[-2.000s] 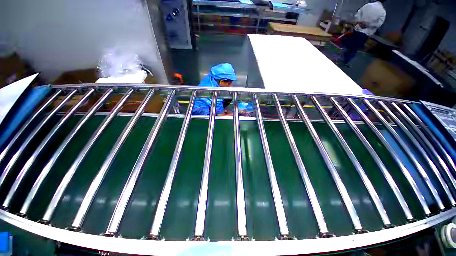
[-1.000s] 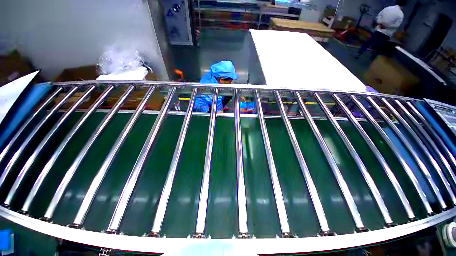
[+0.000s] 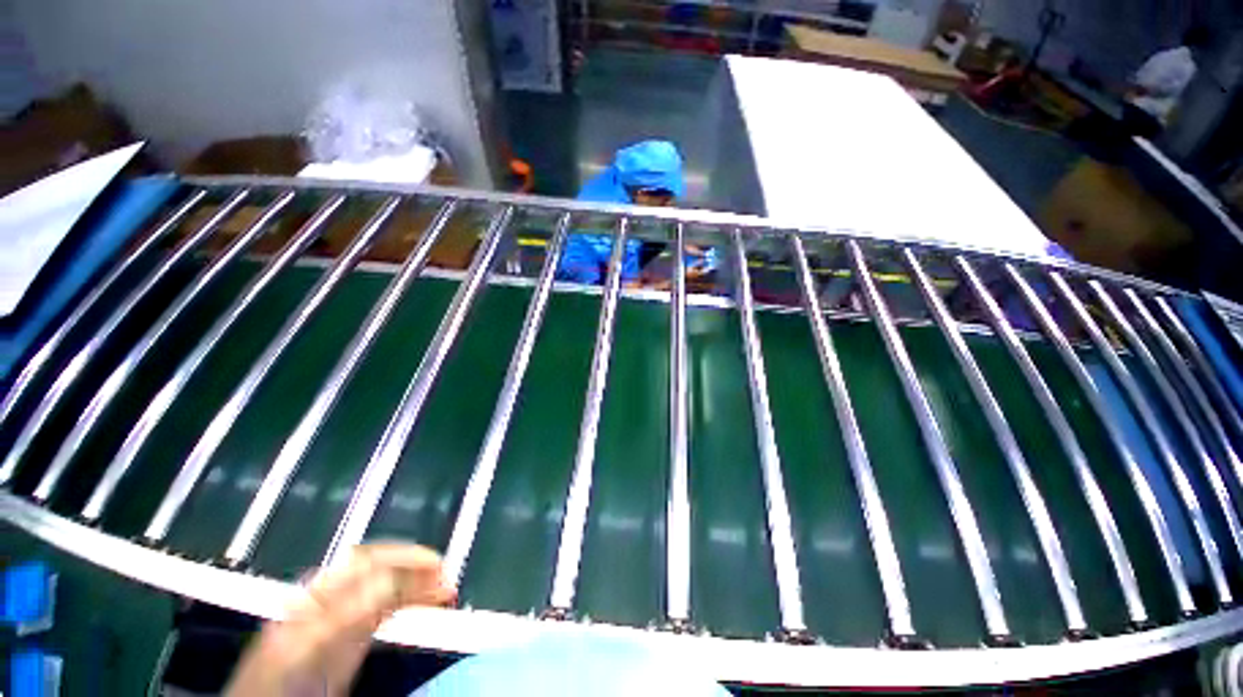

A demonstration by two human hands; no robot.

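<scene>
My left hand (image 3: 361,592) is bare and blurred at the lower left, over the near rail (image 3: 818,660) of the roller conveyor. Its fingers are curled together beside a roller end; I cannot tell whether they touch or grip anything. My right hand is not in view. The long shiny metal rollers (image 3: 679,436) are bare, with a green surface (image 3: 723,381) showing between them. A white panel corner (image 3: 55,225) lies at the far left, above a blue edge strip (image 3: 102,259).
A person in a blue cap and blue workwear (image 3: 648,170) is beyond the conveyor. Behind is a large white surface (image 3: 872,150). Crumpled clear plastic (image 3: 365,130) lies at the back left. Blue packs (image 3: 27,595) are at the lower left. Another person (image 3: 1165,75) is far right.
My left hand has come into view at the lower left. The view has shifted, so the conveyor and background sit farther right and higher. The distant person in white has moved right.
</scene>
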